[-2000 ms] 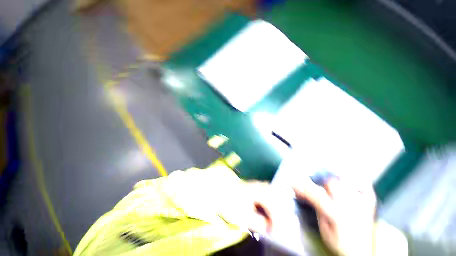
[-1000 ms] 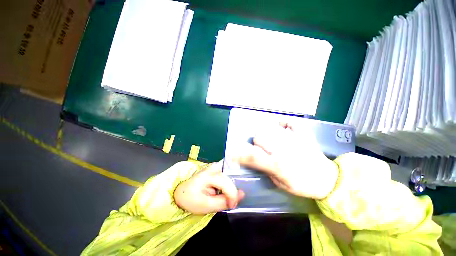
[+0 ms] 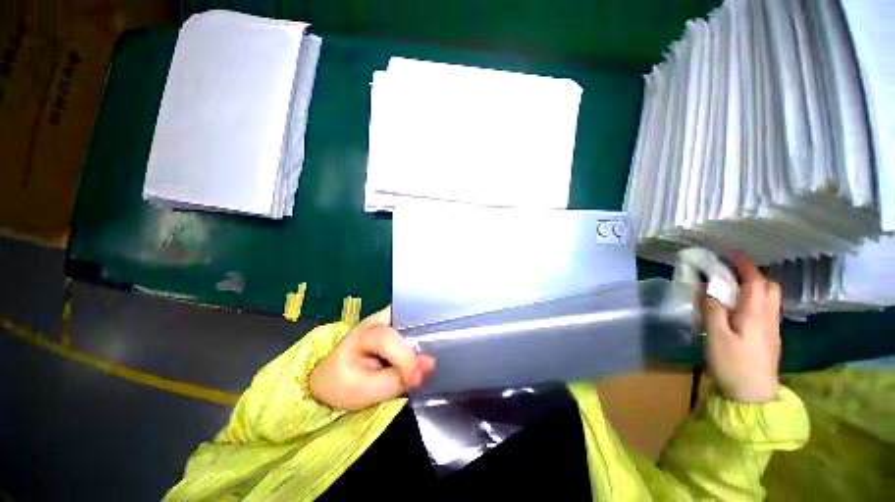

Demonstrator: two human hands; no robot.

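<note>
A grey tablet (image 3: 500,255) with a camera bump at its upper right corner lies in front of me at the bench edge, its back up. Clear glossy protective film (image 3: 530,338) stretches over its lower part, and a loose shiny piece hangs below its near edge. My left hand (image 3: 368,368) grips the film and tablet at the lower left corner. My right hand (image 3: 743,328) is off the tablet's right side, its fingers holding a small white wipe or label (image 3: 709,275); whether it also holds the film edge is unclear.
A white sleeve pile (image 3: 476,132) lies just beyond the tablet. Another stack (image 3: 231,113) is at left. A tall sleeve stack (image 3: 756,137) stands at right. A brown carton (image 3: 49,108) is beyond the left end of the bench (image 3: 339,167).
My right hand has moved from the tablet's middle out to the right, now with the small white piece showing. More film shows over the tablet, and a shiny piece hangs below it.
</note>
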